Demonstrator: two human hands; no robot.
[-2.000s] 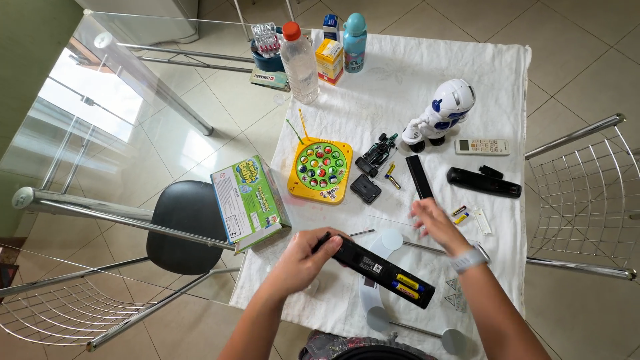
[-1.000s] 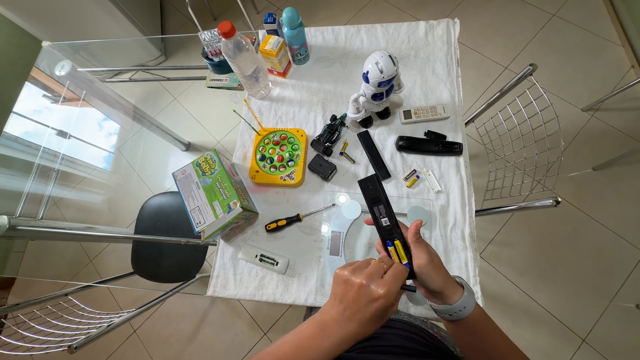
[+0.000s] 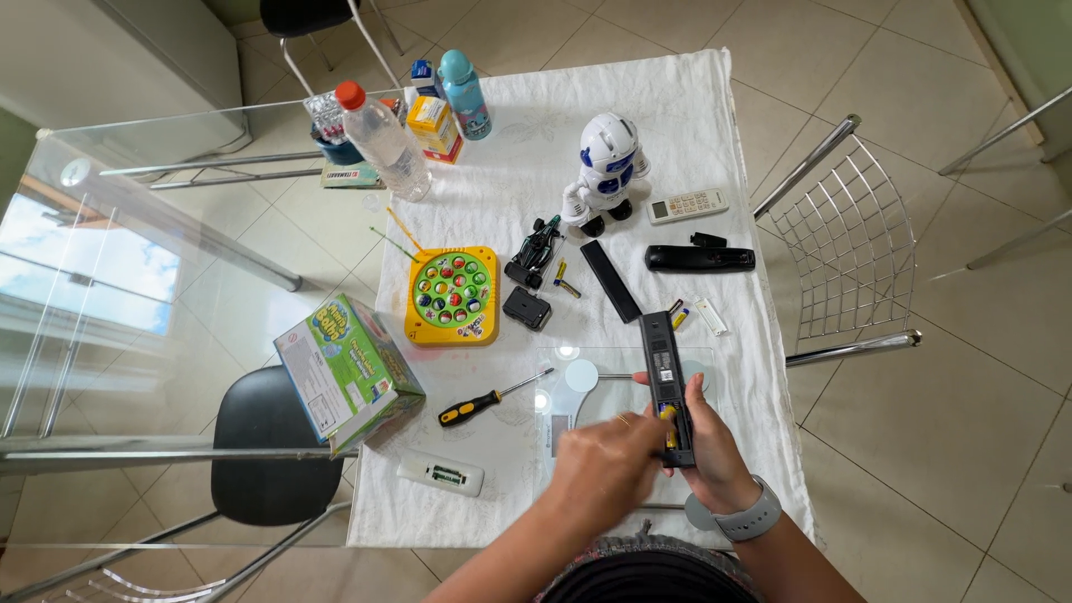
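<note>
My right hand (image 3: pixel 716 456), with a grey watch at the wrist, holds a long black remote control (image 3: pixel 663 360) with its back facing up and its battery compartment uncovered. Curled over that compartment from the left, my left hand (image 3: pixel 607 465) has its fingertips on a yellow battery (image 3: pixel 669 425); blur and the fingers hide part of it and of the compartment. A long black cover (image 3: pixel 610 282) lies just beyond the remote. Small batteries (image 3: pixel 679 316) and a white cover (image 3: pixel 712 316) lie to the right of the remote's far end.
Beneath my hands is a glass scale (image 3: pixel 563 410). A screwdriver (image 3: pixel 471 409), white remote (image 3: pixel 441 473), toy fishing game (image 3: pixel 455 296) and box (image 3: pixel 352 368) are leftward. Farther off stand a toy robot (image 3: pixel 606 172), plastic bottle (image 3: pixel 385 138) and blue bottle (image 3: pixel 465 96). Another black remote (image 3: pixel 699 259) lies right.
Two seconds ago my left hand held the black remote; one second ago my right hand had it. Since then my left fingers have stayed at the battery compartment. The view has shifted.
</note>
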